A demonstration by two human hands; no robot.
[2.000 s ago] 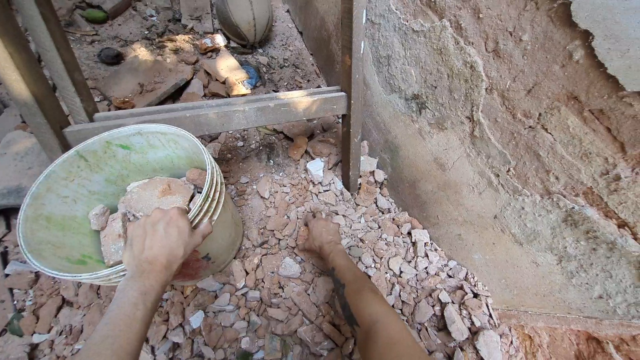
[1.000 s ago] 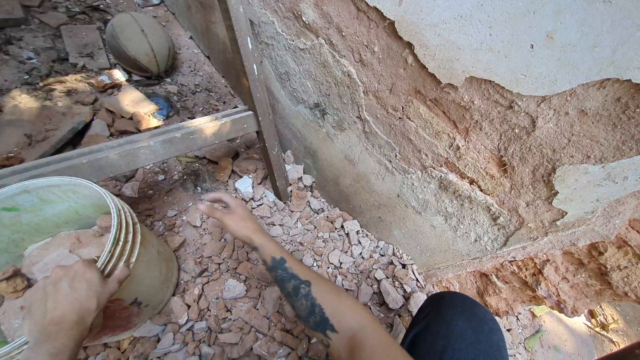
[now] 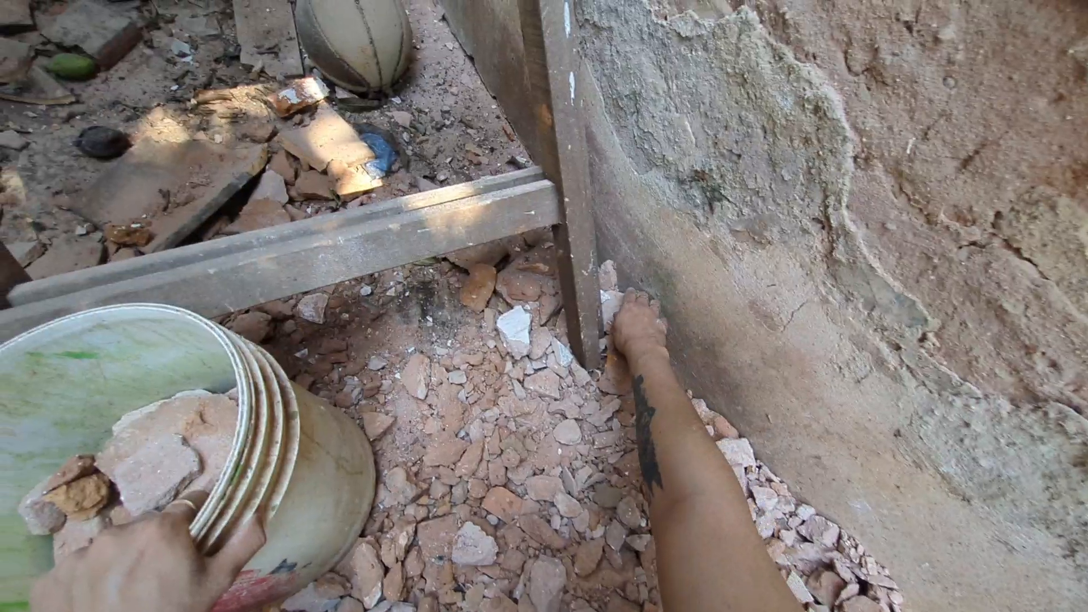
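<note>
At the lower left, my left hand (image 3: 149,557) grips the ribbed rim of a whitish plastic bucket (image 3: 327,476), thumb outside and fingers inside. Broken pieces of masonry (image 3: 157,472) lie in the bucket, which is tilted. My right hand (image 3: 639,323) reaches down to the rubble (image 3: 501,450) where the wooden post meets the wall, its fingers against or behind a pale chunk (image 3: 609,306). Whether the fingers are closed on that chunk cannot be told, as the back of the hand hides them.
A wooden post (image 3: 574,195) stands beside a wall (image 3: 765,357) with broken plaster. A low wooden crossbar (image 3: 382,242) runs left from it. Behind the bar lie a worn ball (image 3: 361,42), flat slabs (image 3: 170,187), a blue scrap (image 3: 378,153) and a green fruit-like object (image 3: 71,66).
My right hand has moved from the open rubble, left of the post, to the corner between post and wall. My left hand stays on the bucket rim. The view has shifted.
</note>
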